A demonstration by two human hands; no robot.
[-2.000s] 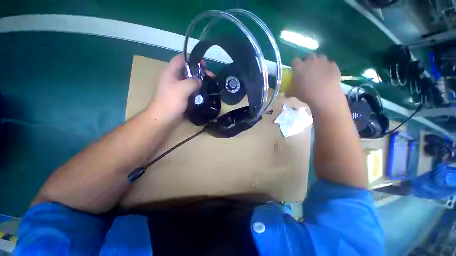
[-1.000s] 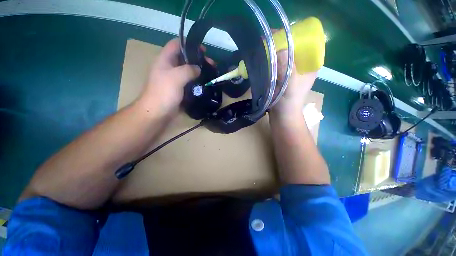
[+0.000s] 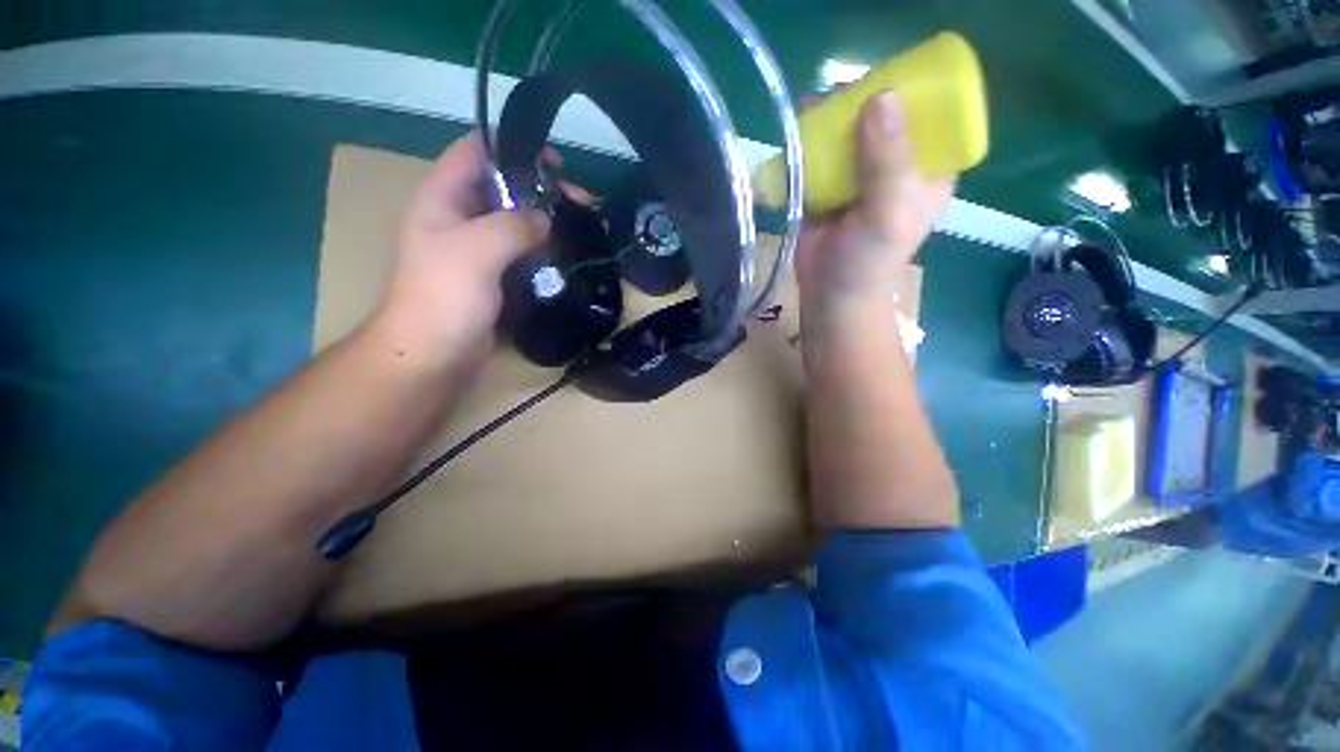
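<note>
My left hand [image 3: 459, 243] grips the black headset by one earcup housing [image 3: 564, 306], which has a pale mark in its centre. A loose black disc [image 3: 657, 247] with a round hub sits beside it, joined by a thin wire. Clear headband tubes [image 3: 703, 91] arch above a soft black strap [image 3: 617, 103]. The boom microphone [image 3: 453, 458] points down left. My right hand [image 3: 873, 206] holds the yellow glue bottle [image 3: 899, 132] right of the tubes. Its nozzle is not visible, hidden behind the tubes and strap.
A cardboard mat [image 3: 617, 500] lies under the work. A white tissue [image 3: 908, 335] is partly hidden by my right forearm. At right are another black headset [image 3: 1061, 316], a yellowish block [image 3: 1096, 467] and a blue tray [image 3: 1187, 434]. More headsets hang or stand at upper right.
My right hand picked up the yellow bottle and brought its nozzle to the earcup housing, then drew it back to the right. The view shifted slightly; my left hand keeps its hold.
</note>
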